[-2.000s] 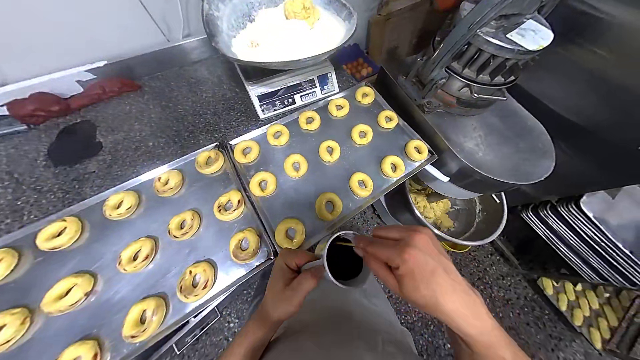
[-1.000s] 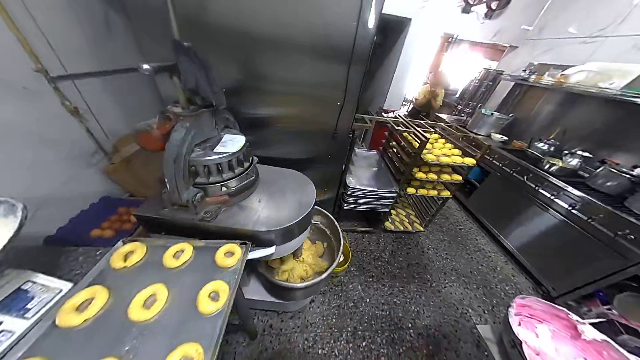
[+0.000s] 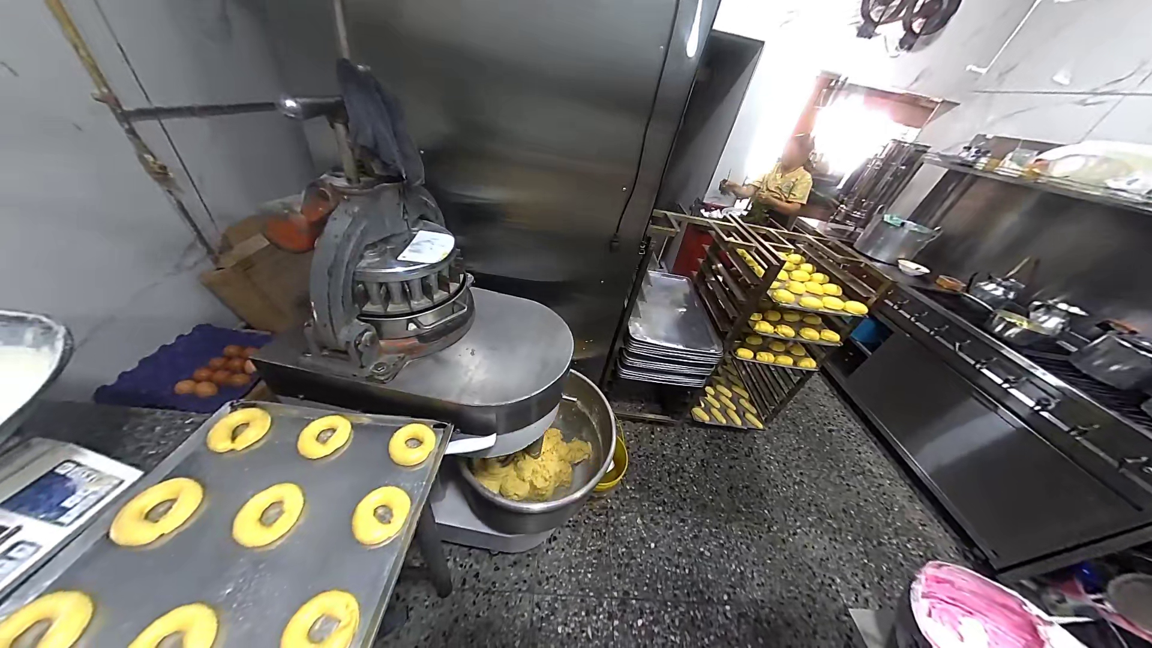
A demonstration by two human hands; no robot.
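Neither my left hand nor my right hand shows in the head view at this moment, so what they hold cannot be seen. At the lower left lies a metal baking tray [image 3: 236, 562] with several rings of yellow dough [image 3: 270, 515] in rows. Right behind it stands a metal dough divider [image 3: 396, 270]. Beyond the tray's right edge, a mixer's steel bowl [image 3: 605, 432] holds a lump of yellow dough [image 3: 535, 468]. A digital scale [image 3: 58, 499] sits left of the tray, below the rim of a metal bowl [image 3: 45, 346].
A rack [image 3: 733, 288] holds trays of yellow buns, beside stacked metal trays [image 3: 673, 315]. A person [image 3: 781, 189] stands behind it. A long stove [image 3: 1017, 378] runs along the right. At the lower right is a tub of pink cream [image 3: 976, 607]; eggs [image 3: 216, 371] lie at the left.
The view has swung far to the right. Two seconds ago my hands were in view around a metal cup with dark contents; now they are out of view.
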